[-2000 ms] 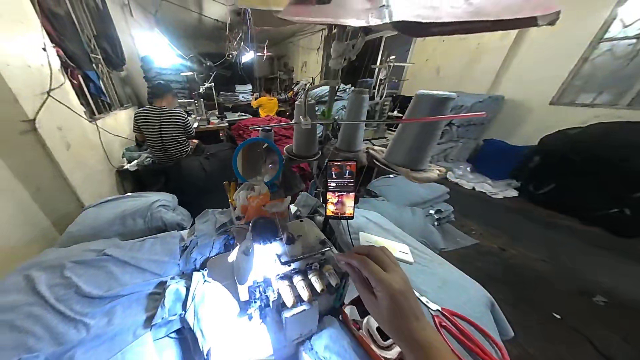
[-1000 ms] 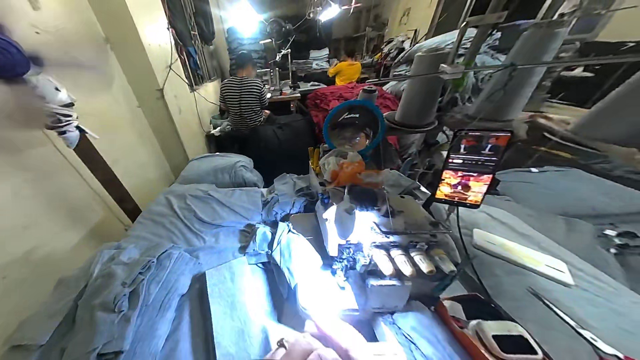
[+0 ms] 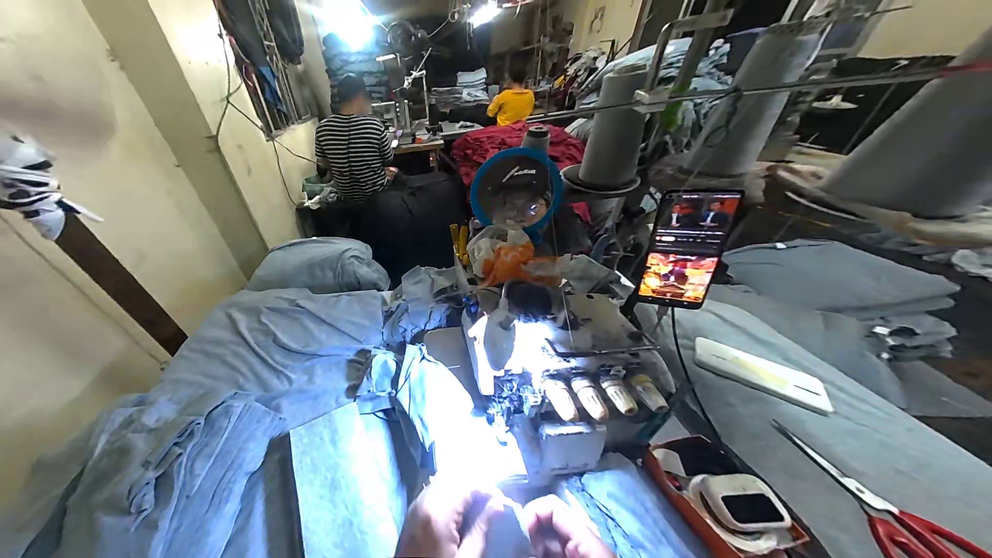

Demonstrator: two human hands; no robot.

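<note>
My left hand [image 3: 449, 521] is at the bottom centre, its fingers bent at a pale, brightly lit piece of fabric. Close on its right is my right hand [image 3: 559, 528], with curled fingers; glare hides what lies between the fingertips. Both are just in front of an overlock sewing machine [image 3: 573, 446], whose lamp washes out the needle area. Light blue fabric [image 3: 430, 391] runs along the left of the presser area. Several tension dials [image 3: 590, 399] line the machine's front. More light blue fabric [image 3: 345, 480] lies left of the hands.
Red-handled scissors [image 3: 860, 492], a white flat case [image 3: 763, 373] and a red tray [image 3: 686, 508] with a white device are on the right. A phone [image 3: 690, 248] stands behind them. Large thread cones [image 3: 616, 128] rise at the back. Two people [image 3: 353, 147] sit farther off.
The right hand, beside the tension dials two seconds ago, is now low in front of the machine, near the left hand. The scissors' handles were under the right arm then. The view has turned.
</note>
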